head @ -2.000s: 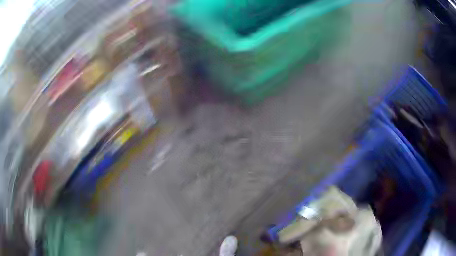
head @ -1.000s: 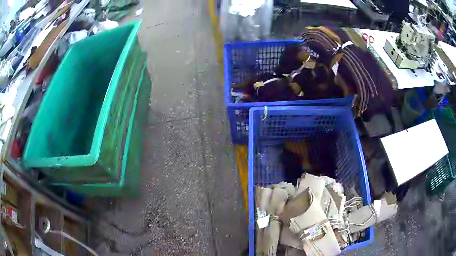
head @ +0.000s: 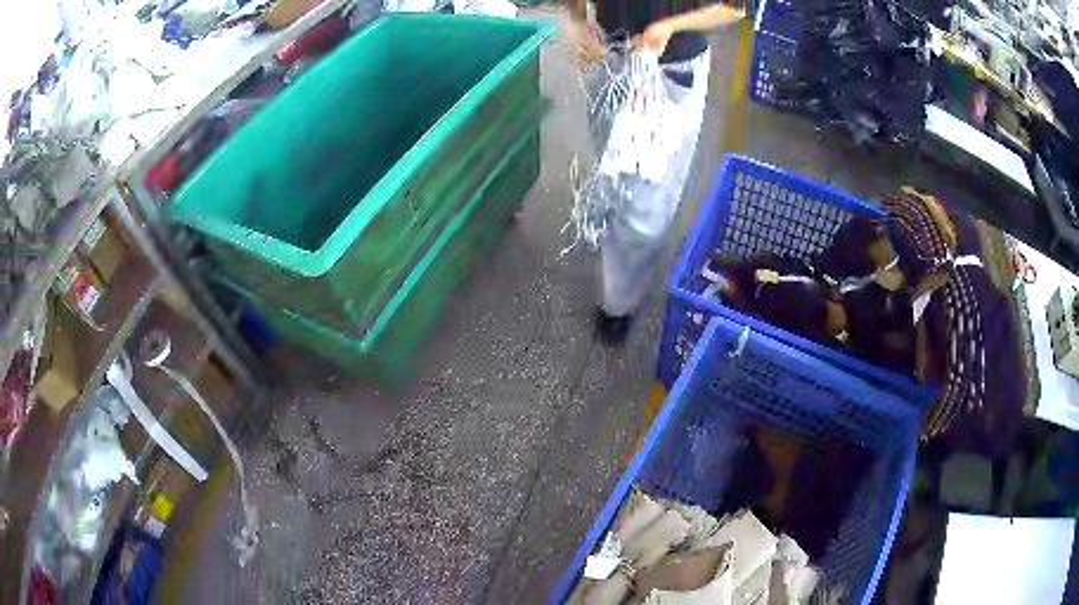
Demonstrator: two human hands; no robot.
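Neither of my hands is in view. Nearest in front of me on the right, a blue slatted crate (head: pixel 767 376) holds bundles of beige pieces (head: pixel 698 555) near its front and dark cloth farther back. Behind it, touching it, a second blue crate (head: pixel 795 195) holds dark maroon bundles tied with pale strips (head: pixel 816 301). A striped dark bundle (head: pixel 976 319) hangs over its right side. On the left, a large green bin (head: pixel 438 225) stands on the floor; the part of its inside that shows holds nothing I can make out.
A person's hands (head: pixel 651 36) hold a whitish plastic sack with loose strings (head: pixel 645 177) in the aisle ahead. Shelves with boxes, a tape roll (head: pixel 155 346) and piled cloth (head: pixel 71 106) line the left. Grey floor (head: pixel 438 473) runs between. A white board (head: pixel 1006 565) is at lower right.
The blurred view has cleared and swung. Since one second ago, the green bin and blue crates sit farther right in view, and a person with the whitish sack now shows in the aisle.
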